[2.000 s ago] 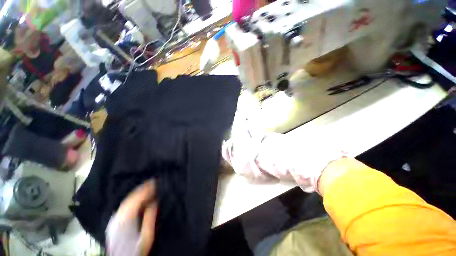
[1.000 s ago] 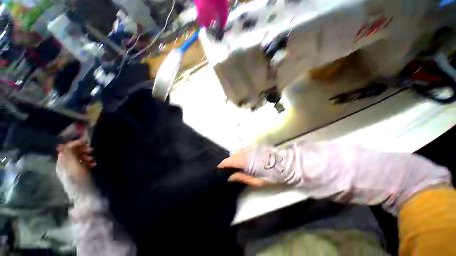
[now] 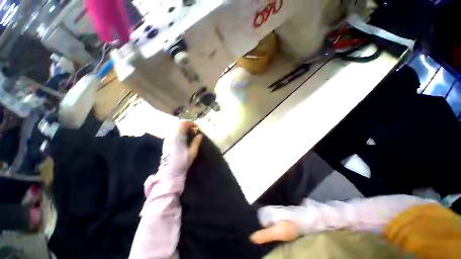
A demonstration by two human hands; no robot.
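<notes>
The black garment [image 3: 217, 202] lies left of and below the needle area and hangs towards my lap. My left hand [image 3: 189, 140], in a pale pink sleeve, pinches its upper edge just below the presser foot area [image 3: 202, 101] of the white sewing machine [image 3: 222, 40]. My right hand [image 3: 275, 231], low in the picture and partly blurred, holds the garment's right edge near my lap. The needle itself cannot be made out.
Thread snips [image 3: 290, 77] lie on the machine bed, with red and black handled scissors [image 3: 354, 45] beyond them. A yellow-brown container [image 3: 260, 54] stands under the arm. A pink thread cone [image 3: 107, 19] is upper left. Black fabric [image 3: 404, 131] lies right, near a blue crate [image 3: 439, 76].
My left hand has moved from the garment's far left side up to its edge by the needle. My right hand has moved down towards my lap. The view has shifted right.
</notes>
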